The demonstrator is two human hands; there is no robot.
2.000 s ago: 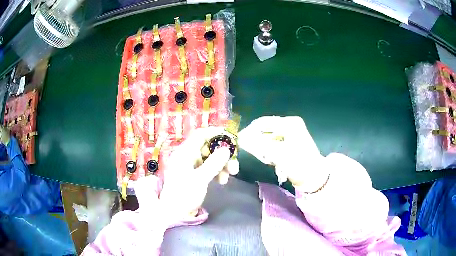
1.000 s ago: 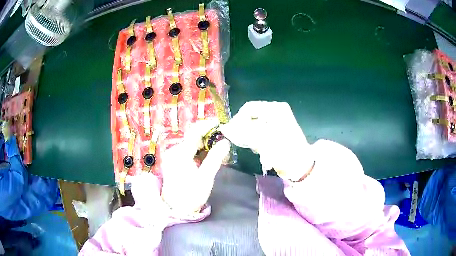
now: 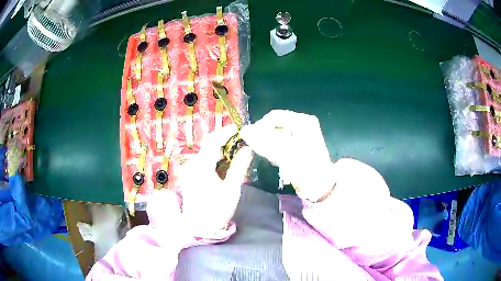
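A wristwatch (image 3: 234,145) with a dark dial and gold case is held on edge in my gloved left hand (image 3: 211,178), above the lower right part of the tray. Its gold mesh band (image 3: 228,105) sticks up past the fingers towards the tray. My gloved right hand (image 3: 294,148) touches the watch from the right with its fingertips; the glare hides whether it holds a cloth. The red-pink watch tray (image 3: 177,123) under clear film bears rows of black-headed watches with gold bands.
A whitish dispenser bottle (image 3: 283,43) with a round metal top stands beyond and right of the tray. A film-lined tray (image 3: 464,123) is at the right edge, another tray (image 3: 21,118) at the left. A white fan (image 3: 50,32) is top left. Blue-sleeved people show at both sides.
The watch has turned from dial facing up to nearly edge-on, and its band now stands out further towards the tray. Both hands have moved slightly left and away from me.
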